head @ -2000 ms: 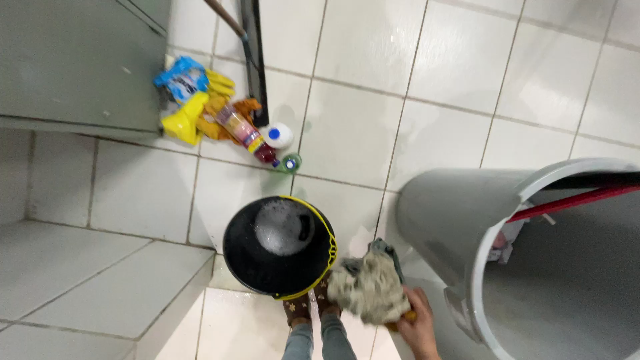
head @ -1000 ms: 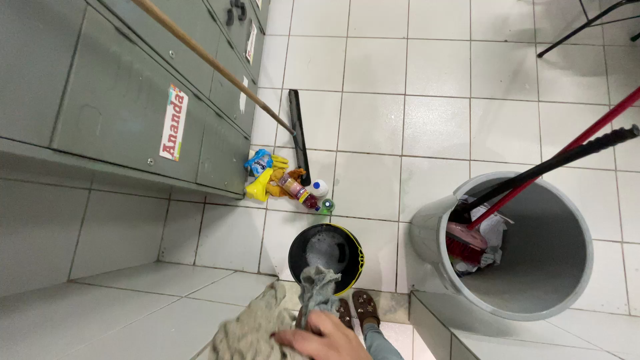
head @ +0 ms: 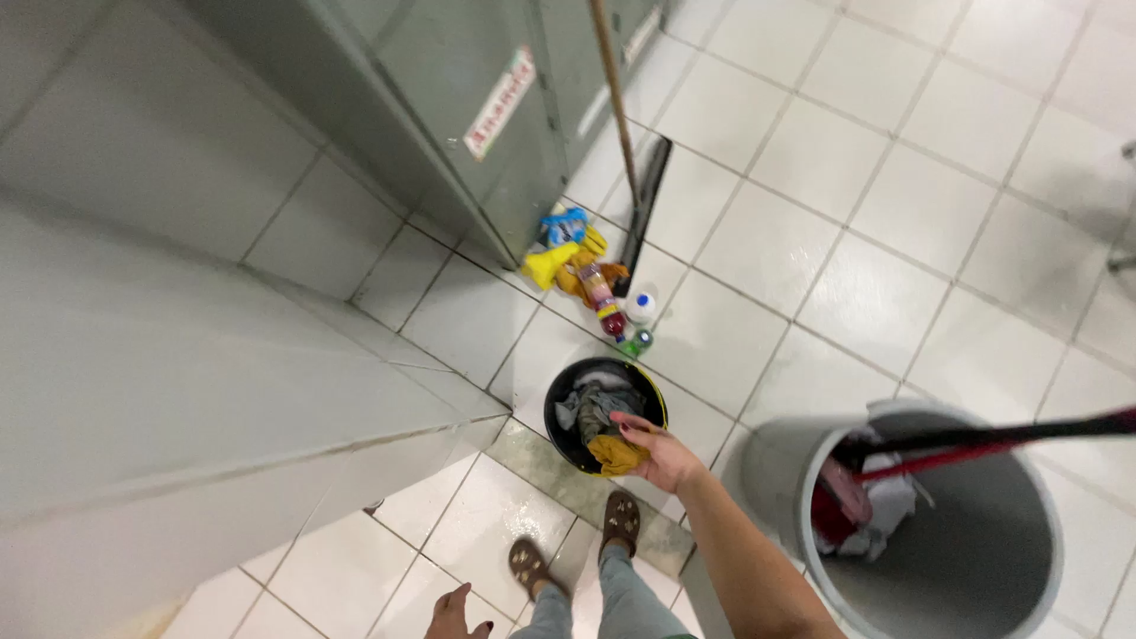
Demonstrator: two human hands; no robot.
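A black bucket with a yellow handle stands on the tiled floor, some foam at its far side. Wet grey cloths lie inside it. My right hand is over the bucket's near right rim, its fingers on a mustard-yellow cloth that lies against the grey ones. Whether the fingers grip that cloth is hard to tell. My left hand is low in the view, left of my feet, fingers apart and holding nothing.
Beyond the bucket are a red-liquid bottle, a white bottle, a green bottle and yellow gloves. A squeegee leans by grey lockers. At right stands a large grey bin holding long-handled tools; a tiled ledge is at left.
The grey cloths, held by a hand outside the bucket in both earlier frames, now lie in it. My left hand has come into view at the bottom.
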